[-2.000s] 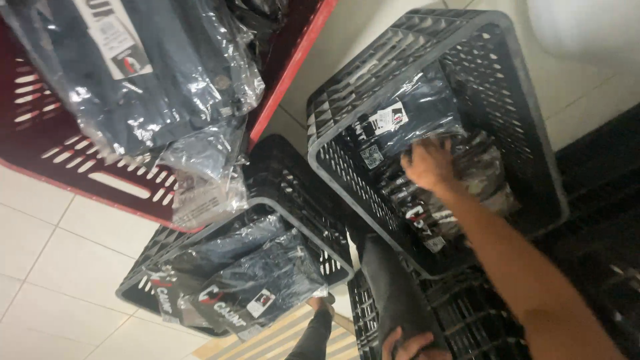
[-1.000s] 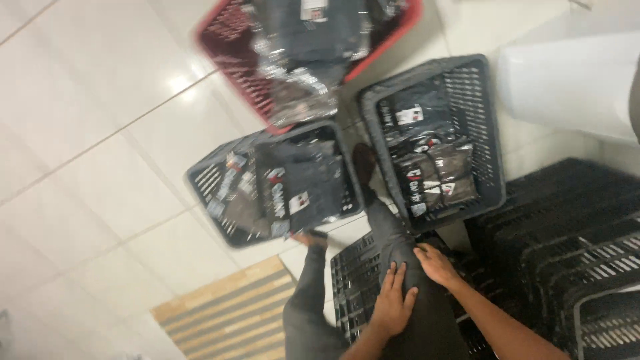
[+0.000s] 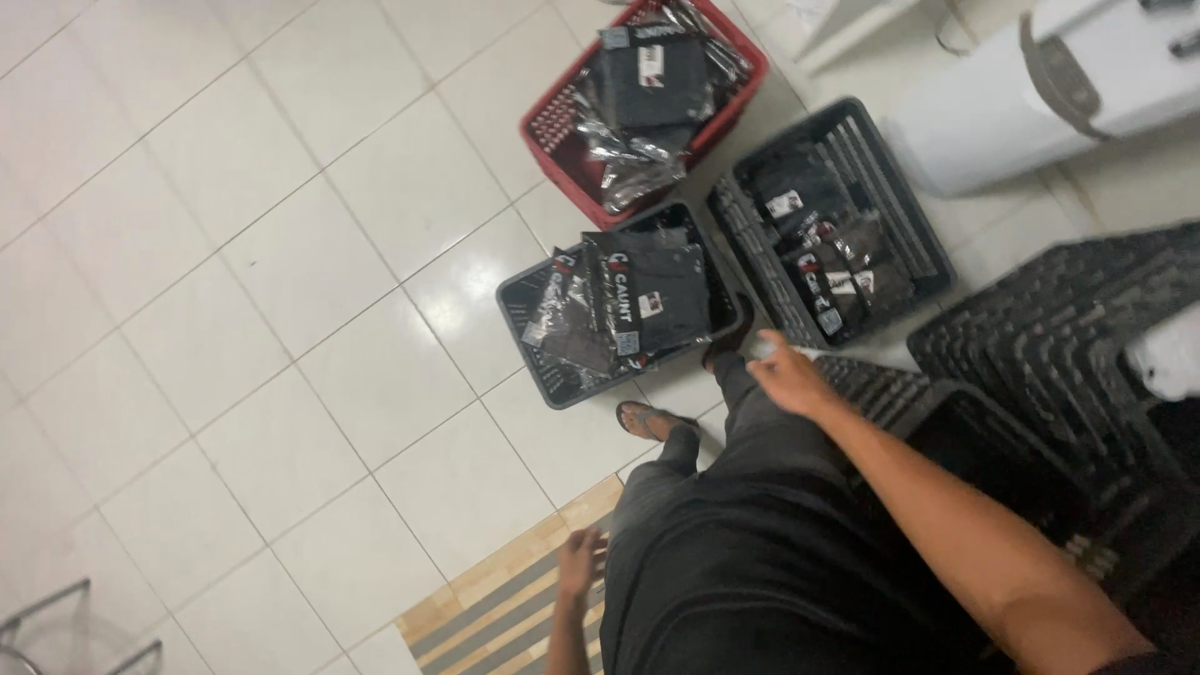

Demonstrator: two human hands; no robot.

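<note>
My right hand (image 3: 787,375) hangs over my knee near the lower edge of a dark grey plastic crate (image 3: 905,202), fingers apart, holding nothing. Inside that crate lie clear-bagged dark garments (image 3: 867,258). My left hand (image 3: 581,560) is low beside my left thigh, above the striped mat, with nothing seen in it; its fingers are blurred and slightly curled. A second grey crate (image 3: 560,392) in front of my feet holds bagged folded garments (image 3: 670,286), some overlapping its rim. Beyond it, a red plastic basket (image 3: 539,141) carries more bagged dark garments (image 3: 656,84).
Stacked black plastic crates (image 3: 1012,309) stand at the right. A white appliance or container (image 3: 984,112) is at the upper right. A striped mat (image 3: 506,586) lies on the tiled floor (image 3: 309,281). Metal legs (image 3: 47,605) show at the lower left.
My right hand was on the bagged garments in the right crate, then over my leg; now it is raised off it. My left hand has moved from my thigh out to the side. The view has pulled back.
</note>
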